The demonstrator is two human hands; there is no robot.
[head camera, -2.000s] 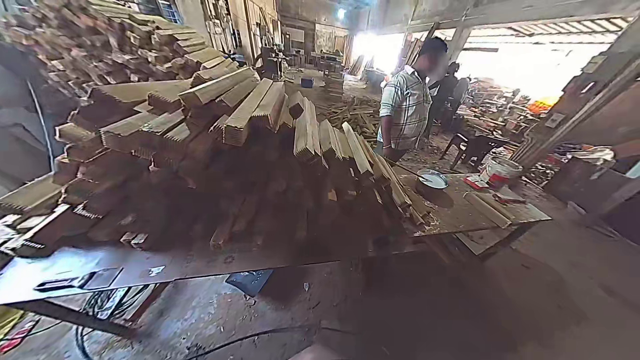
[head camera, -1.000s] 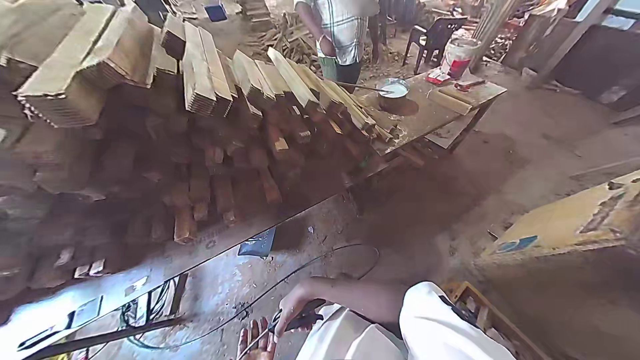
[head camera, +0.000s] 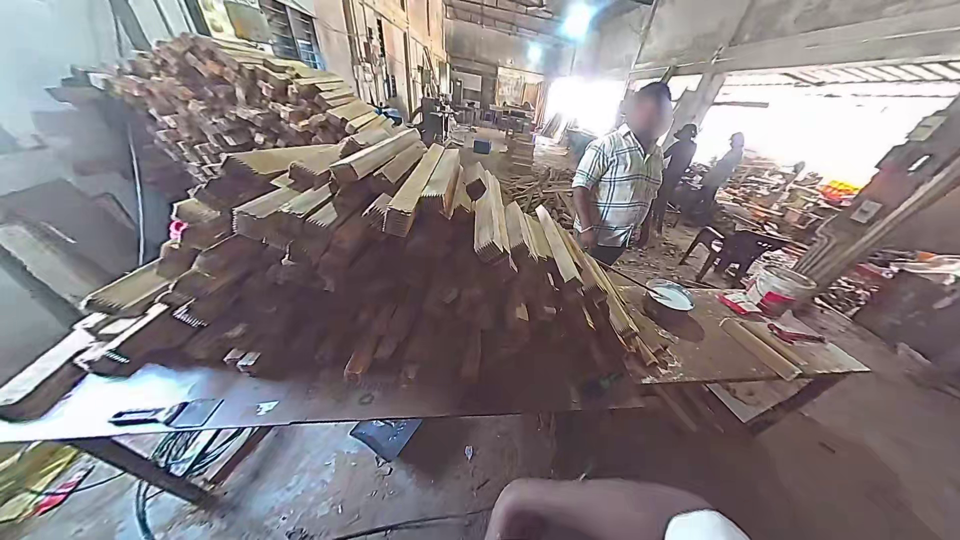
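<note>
Neither of my hands shows; at the bottom edge there is only a bare part of my arm with a white sleeve. Finger-jointed wood pieces are heaped on a long table ahead of me. A flat scraper-like tool lies at the table's near left edge. On the right part of the table stand a bowl of white material with a stick in it and a bucket. Two wood strips and a red-handled tool lie near them.
Behind the table stands a person in a checked shirt, with two more people further back. Another wood stack rises at the back left. Cables and a dark blue sheet-like item are under the table. A plastic chair stands beyond.
The view has swung up and left from the floor. My hands, seen together holding a dark tool with a cable a second ago, are out of view.
</note>
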